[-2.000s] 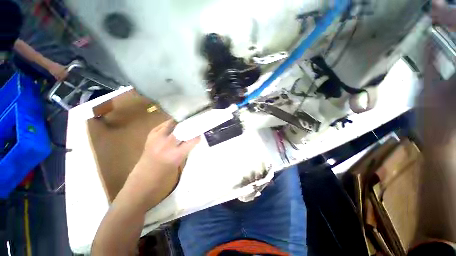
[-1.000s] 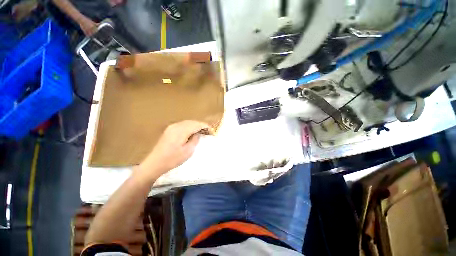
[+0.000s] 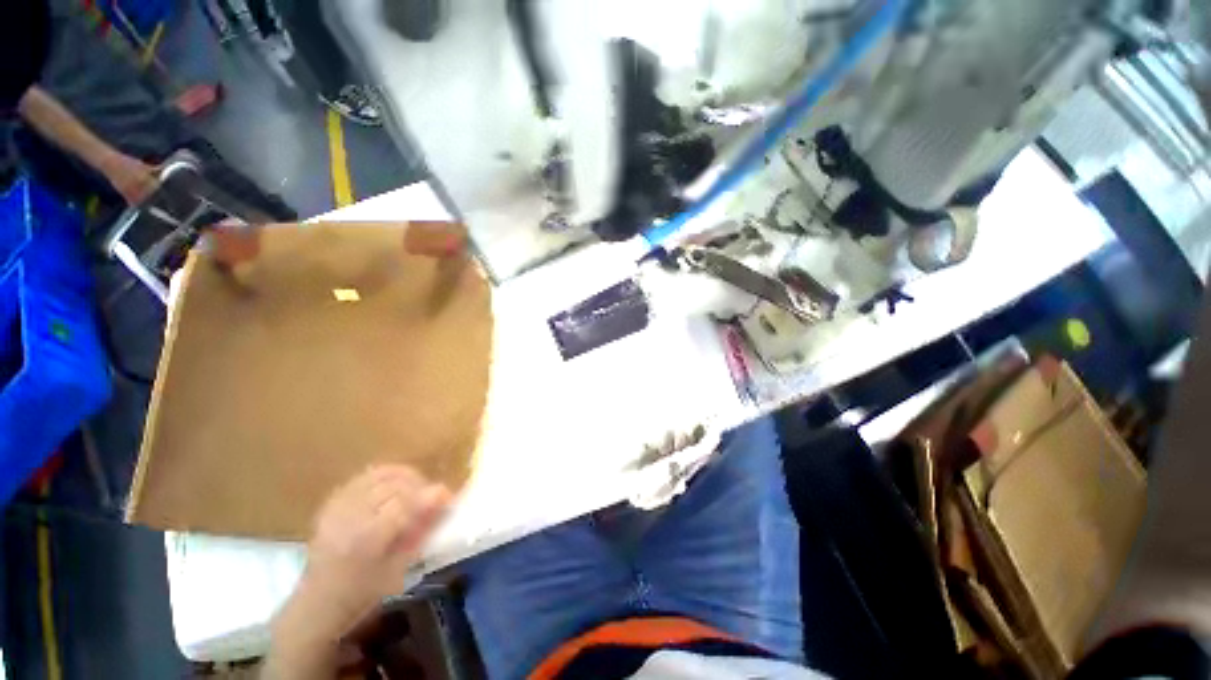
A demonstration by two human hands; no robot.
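Observation:
A tan-brown panel (image 3: 319,385) lies flat on the white table, left of the sewing machine head (image 3: 518,173). It has two darker brown patches at its far edge and a small yellow mark. My left hand (image 3: 379,525) is over its near right corner, fingers curled and blurred; whether it grips the panel is hidden. The dark needle plate (image 3: 600,319) shows to the right of the panel, apart from it. My right hand is out of the picture; only a blurred forearm shows at the right edge.
Pink-red snips (image 3: 738,361) and a metal lever (image 3: 757,282) are right of the needle plate. A pale tape roll (image 3: 940,242) is further right. Brown panels (image 3: 1049,505) are stacked at lower right. A blue bin (image 3: 53,352) and another person's hand (image 3: 130,175) are at left.
My left hand has moved from beside the needle plate to the panel's near right corner. The panel now lies clear of the machine head and fully visible except under the hand. The view has shifted.

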